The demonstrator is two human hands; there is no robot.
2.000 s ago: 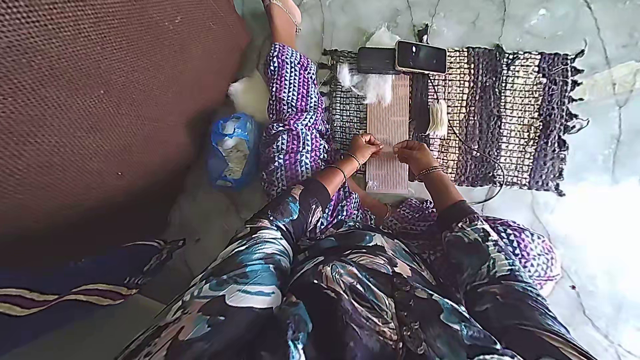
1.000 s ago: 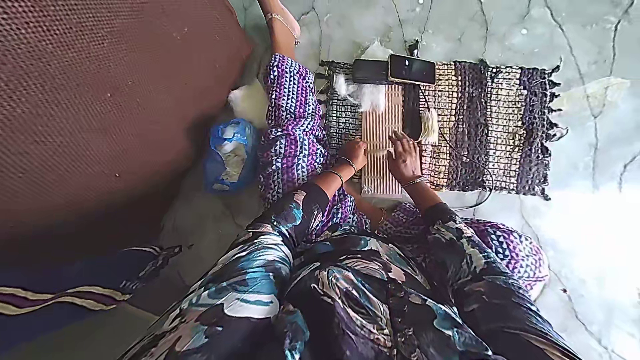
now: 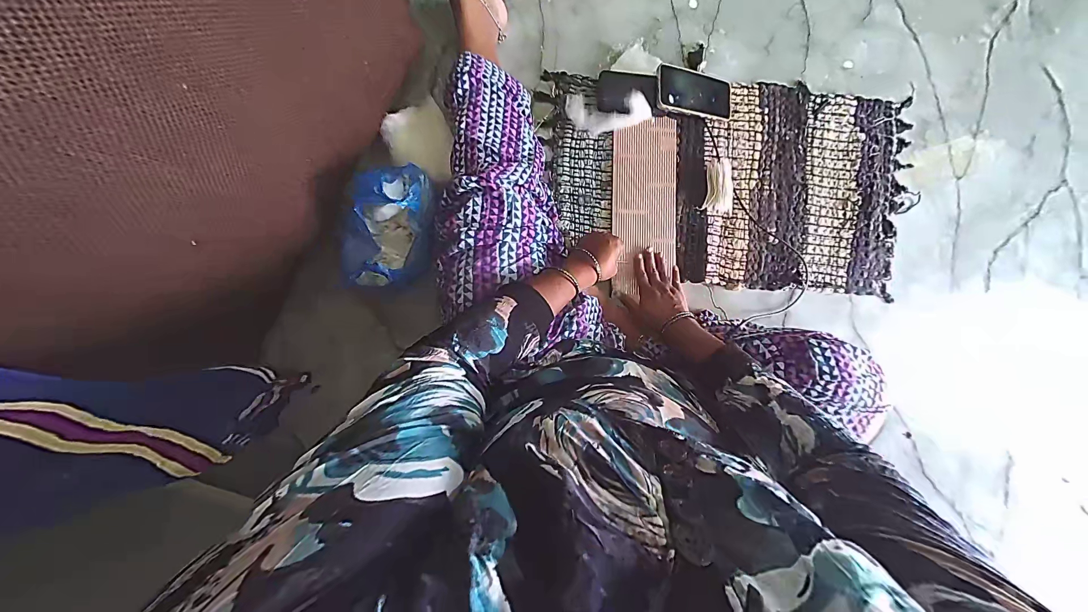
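A long board with fine lengthwise stripes lies on a woven rag mat in front of me. My right hand rests flat on the board's near end, its fingers spread and pointing away from me. Beside the board's left edge, my left hand is curled; whether a thing is between its fingers cannot be seen. White cotton fluff lies at the board's far end. A bundle of cream thread is on the mat right of the board.
A lit smartphone and a dark flat device are at the mat's far side, with a black cable curving toward me. Left of my leg, a blue plastic bag holds pale material. A brown woven surface fills the upper left.
My hands were together over the board two seconds ago; now they are apart. The right hand has opened onto the board and moved nearer to me since one second ago.
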